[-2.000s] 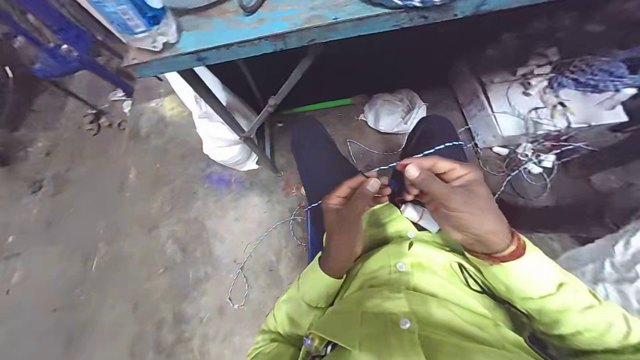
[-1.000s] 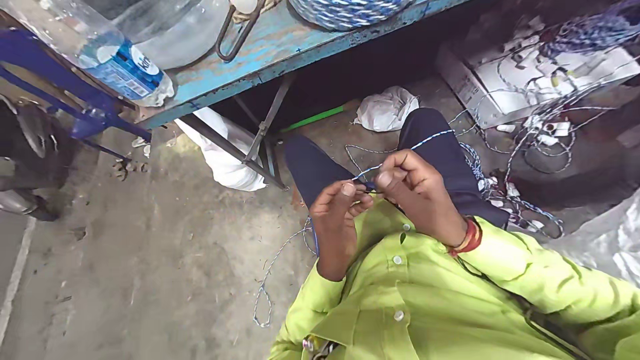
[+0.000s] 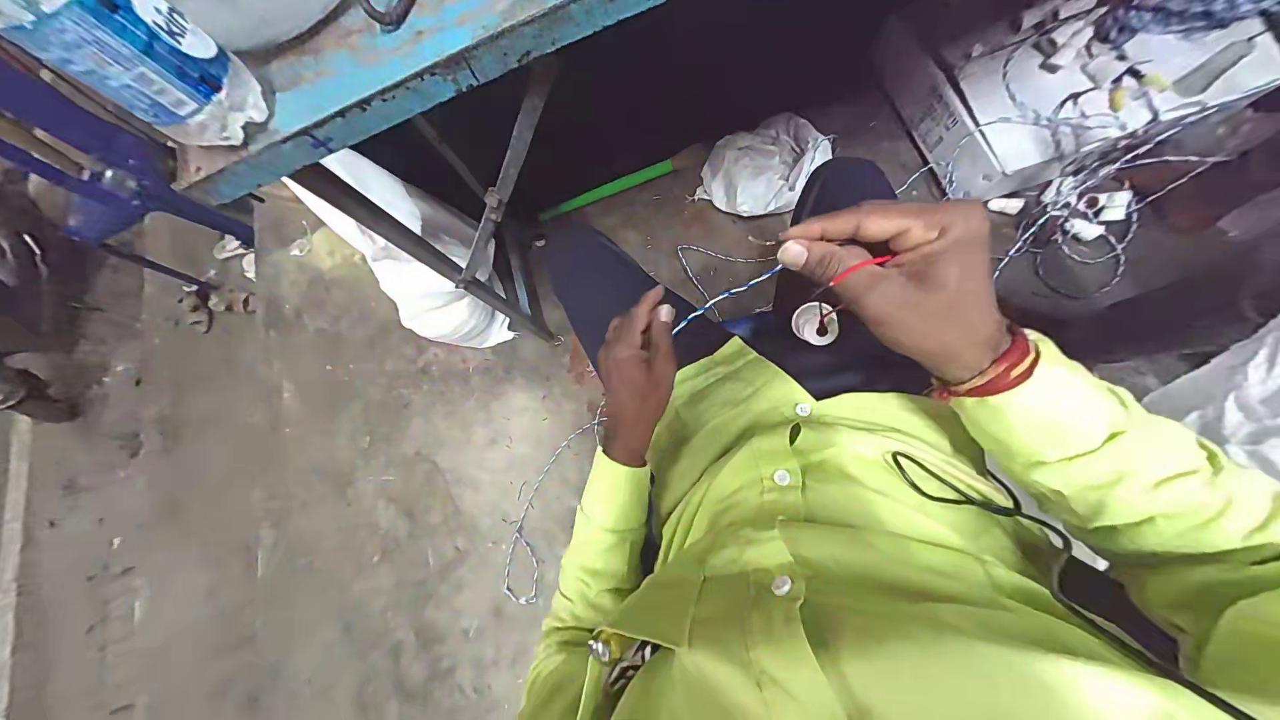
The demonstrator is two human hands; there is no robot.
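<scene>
My right hand [image 3: 900, 275] pinches a twisted blue-and-white wire [image 3: 735, 293] between thumb and forefinger, over my lap. A short red wire [image 3: 858, 270] shows at the same hand, and a small round white fitting [image 3: 816, 323] with a dark centre hangs just below it. On the left, my left hand [image 3: 640, 365] has its fingers against the lower part of the twisted wire. From beneath that hand a length of the wire falls in a loop [image 3: 522, 570] over the floor.
A blue-painted table [image 3: 420, 80] with a plastic bottle [image 3: 140, 60] stands ahead. Below it are a white sack [image 3: 420, 270], a green stick [image 3: 610, 190] and a white plastic bag [image 3: 765, 165]. At right lies a white box [image 3: 985, 135] with tangled wires [image 3: 1075, 215].
My hands, close together on the wire a second ago, are now farther apart. The red wire and the round white fitting now show at my right hand.
</scene>
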